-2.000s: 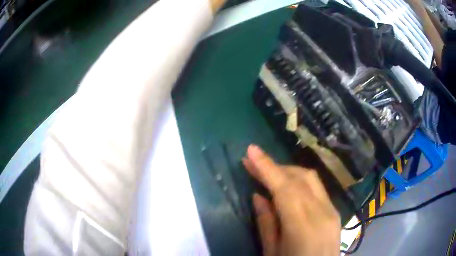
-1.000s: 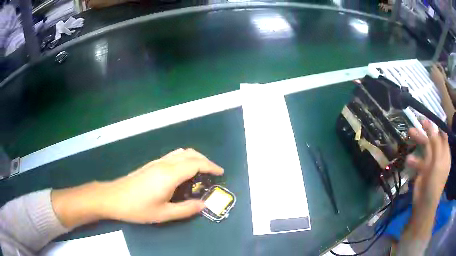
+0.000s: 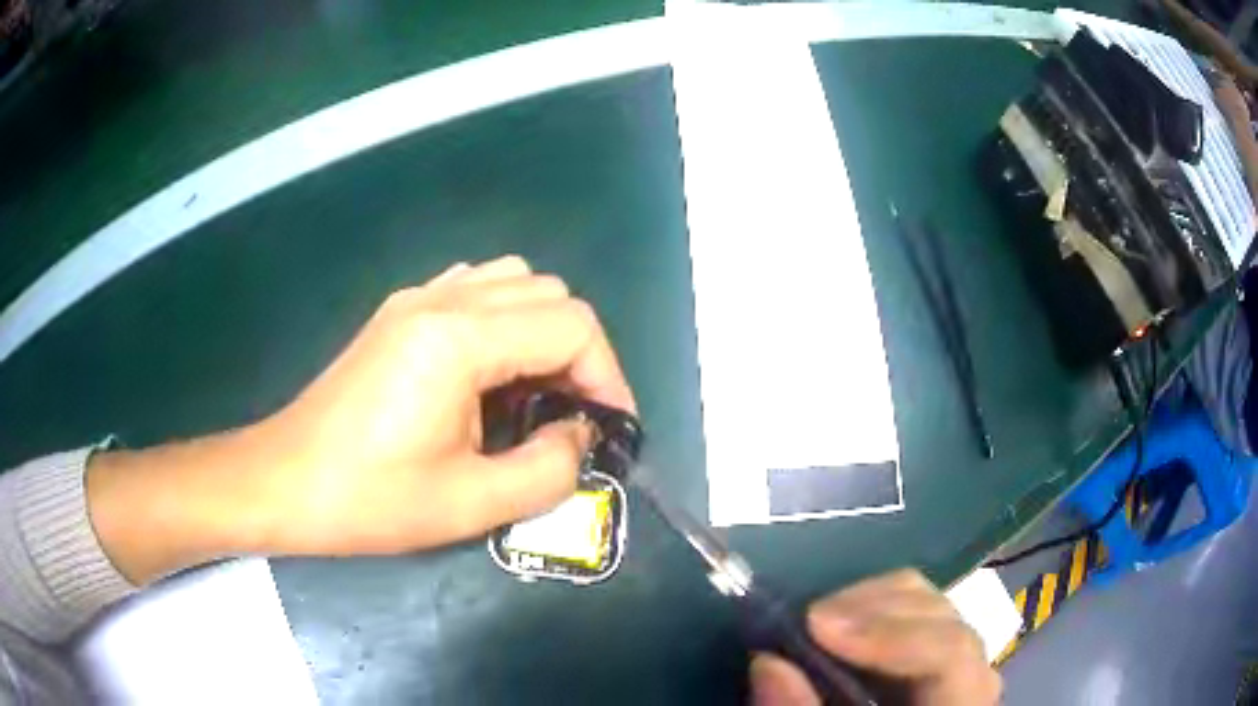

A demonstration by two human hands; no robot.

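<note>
My left hand (image 3: 462, 400) holds the black back cover (image 3: 607, 425) between thumb and fingers, tilted up at the far edge of the watch body. The watch body (image 3: 563, 535) lies open side up on the green bench, with a silver rim and a yellow and white battery inside. My right hand (image 3: 897, 641), partly cut off by the lower edge, grips the soldering iron (image 3: 786, 623). Its metal barrel points up and left to the back cover. The exact contact of the tip is blurred.
A white strip (image 3: 780, 276) with a dark rectangle (image 3: 835, 488) at its near end lies right of the watch. Dark tweezers (image 3: 952, 331) lie beyond it. The black soldering station (image 3: 1104, 193) stands at the right. White paper (image 3: 207, 641) lies near my left forearm. A pale rail (image 3: 345, 131) crosses behind.
My right hand has come from the soldering station to the watch, now with the iron in it. My left hand now holds the back cover tilted up. The view has shifted.
</note>
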